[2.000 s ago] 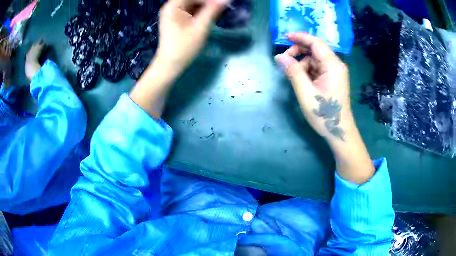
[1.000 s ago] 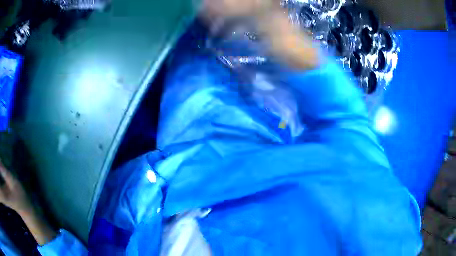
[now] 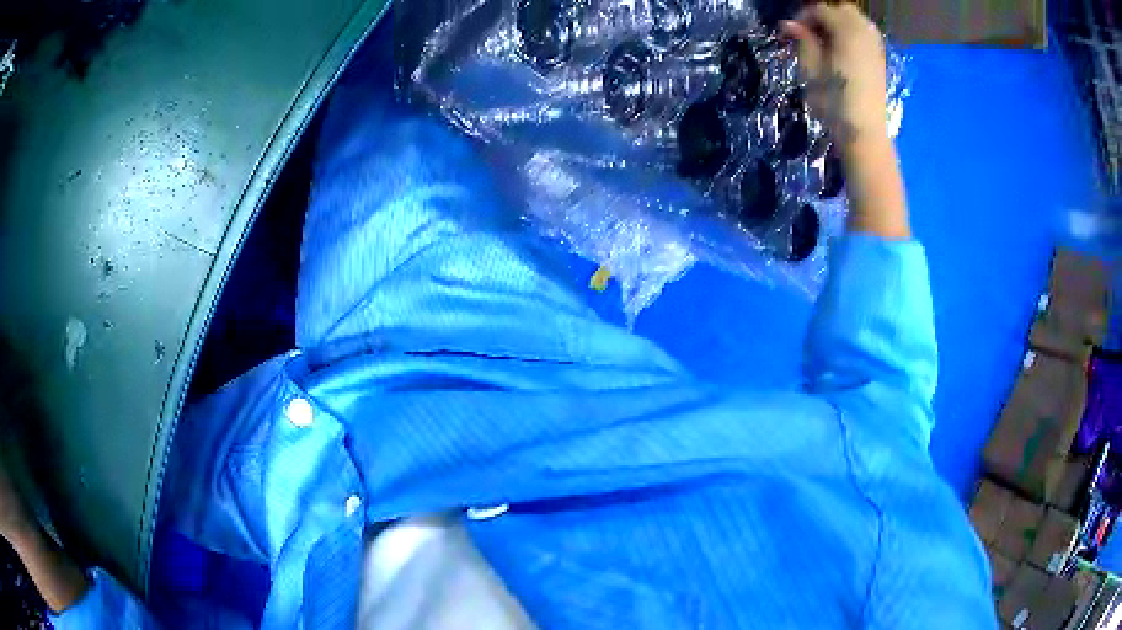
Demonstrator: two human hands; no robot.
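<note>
A clear, crinkled plastic packing bag (image 3: 492, 113) holds many black round housings (image 3: 704, 138) at the top centre, beside my lap. My right hand (image 3: 843, 68) is over the bag's upper right part. Its fingers are bent at a dark part near the top edge; whether they grip it is unclear. My left hand (image 3: 19, 517) is at the lower left over the bench side, cut off by the picture's edge and dark, so its fingers are not readable.
The green bench (image 3: 135, 246) with its curved edge lies at the left, with small dark specks on it. A blue surface (image 3: 984, 172) is under and right of the bag. Cardboard boxes (image 3: 1027, 431) stand at the far right. My blue workwear fills the lower middle.
The view has turned right, from the bench to the bag of housings. My right hand has moved from beside the blue bin to the bag. My left hand is now at the lower left.
</note>
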